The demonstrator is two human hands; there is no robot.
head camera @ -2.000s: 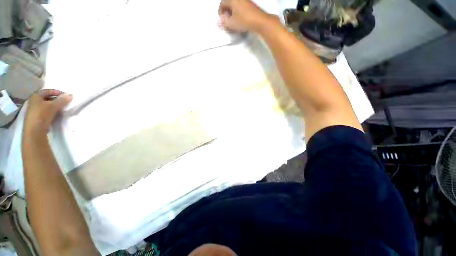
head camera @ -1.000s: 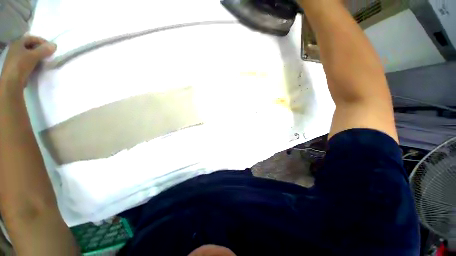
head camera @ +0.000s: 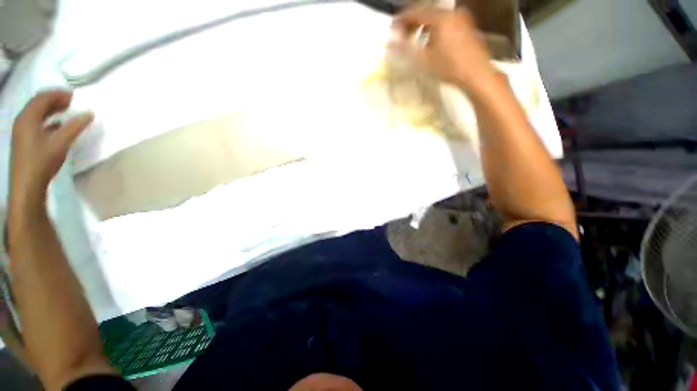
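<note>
A beige fabric strip (head camera: pixel 179 164) lies flat on the white table cover (head camera: pixel 306 206), in front of me. A narrower curved piece with a dark edge line (head camera: pixel 183 34) lies beyond it, near the top of the view. My left hand (head camera: pixel 52 137) is at the left edge of the cover, thumb and fingers apart, holding nothing. My right hand (head camera: pixel 436 46) is blurred over the far right of the cover, near the scorch stains; whether it holds something cannot be told. A dark object, perhaps part of the iron, shows at the top edge beside it.
A brown tray (head camera: pixel 493 27) is at the table's far right. A green mesh basket (head camera: pixel 164 347) with scraps sits below the near left edge. A fan (head camera: pixel 676 256) stands at the right. Yellow-brown stains mark the cover's right part.
My right hand has left the iron, which it held one second ago. My left hand has let go of the far piece's left end and moved nearer. The camera view has shifted.
</note>
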